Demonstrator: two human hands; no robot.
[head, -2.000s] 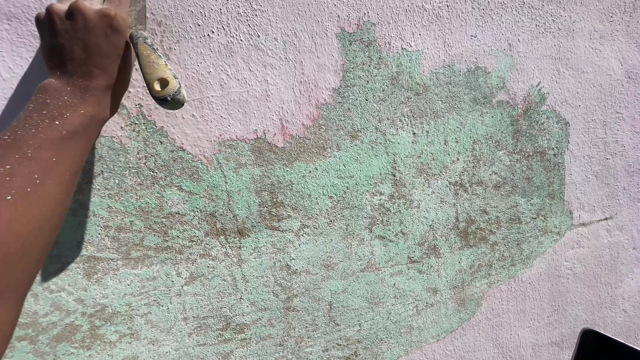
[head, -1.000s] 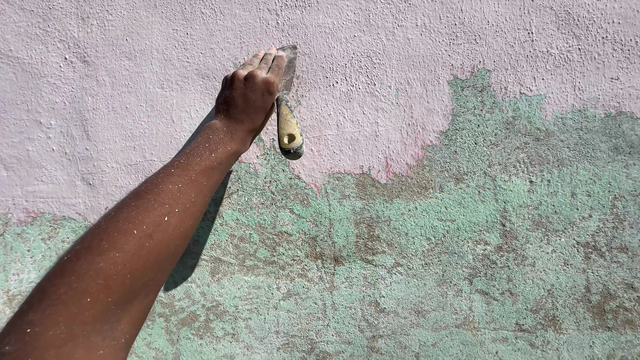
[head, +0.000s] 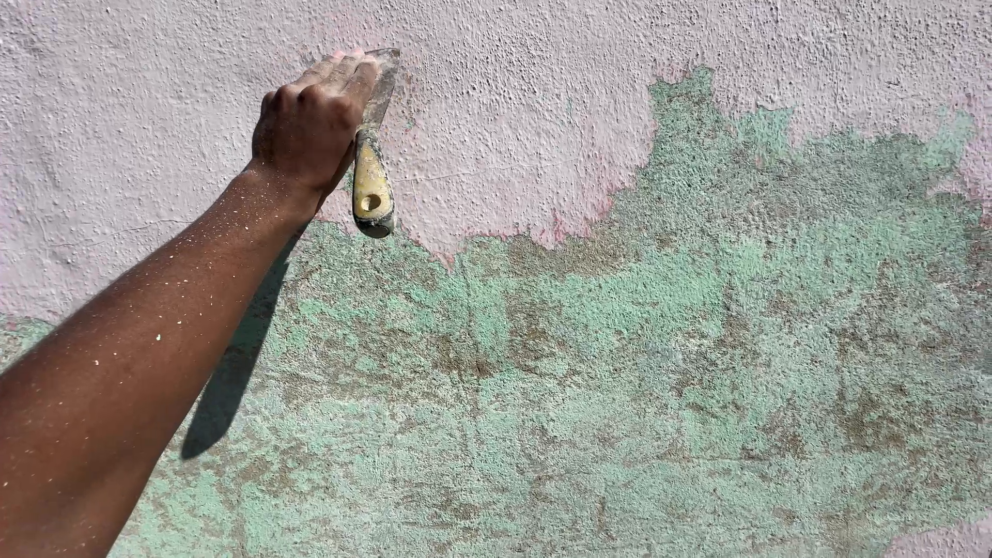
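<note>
Held at the upper left against the wall, my left hand [head: 314,124] has its back facing me. Its fingers lie over the metal blade of a scraper [head: 373,186], whose worn yellow and black handle hangs down beyond the hand, with a hole near its end. The thumb and the blade's far edge are hidden or hard to make out. Around the hand is rough pale pink paint [head: 504,101]; below it, a ragged edge borders exposed green, patchy wall [head: 589,403]. My right hand is out of view.
The textured wall fills the view. Brown-grey worn patches [head: 535,333] mark the green area, and a bit of pink paint [head: 945,541] shows at the lower right corner. Pale specks dot my forearm, and its dark shadow [head: 232,387] falls on the wall.
The view has shifted left along the wall since the oldest frame, bringing my arm farther into sight. The scraper has stayed in my left hand throughout.
</note>
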